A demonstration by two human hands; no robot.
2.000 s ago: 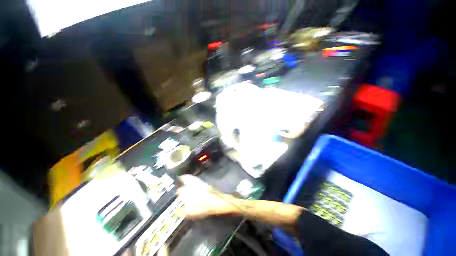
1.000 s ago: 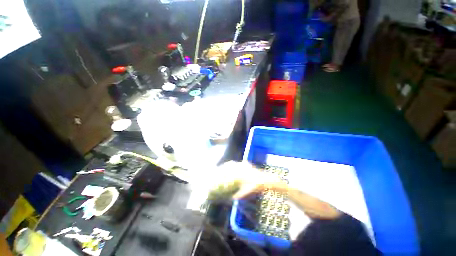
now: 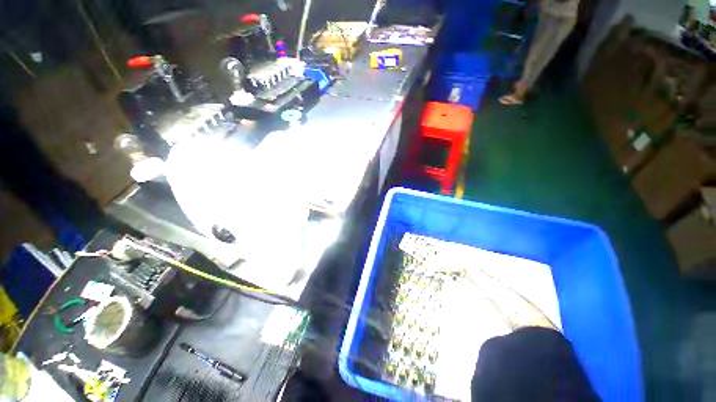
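My right hand (image 3: pixel 473 281) reaches into the blue tote (image 3: pixel 491 210). It is washed out against the white liner sheet (image 3: pixel 510 271), and its fingers are at the upper end of the board rows. Populated boards (image 3: pixel 412 322) with yellow-and-dark parts lie in rows on the tote's left side. The fingers are too bright to show whether they grip a board. A black sleeve covers the forearm. My left hand is out of the picture.
A pen-like tool (image 3: pixel 212 362) lies on the black bench beside a round tub (image 3: pixel 108 322) and a small board (image 3: pixel 284 326). A glaring white housing (image 3: pixel 235 188) stands behind. A red stool (image 3: pixel 446 126) and a person's legs (image 3: pixel 549 43) are beyond the tote.
My right hand has moved from the bench over the tote's left rim and into the tote, away from the white housing. The view has swung right, bringing the whole tote into sight.
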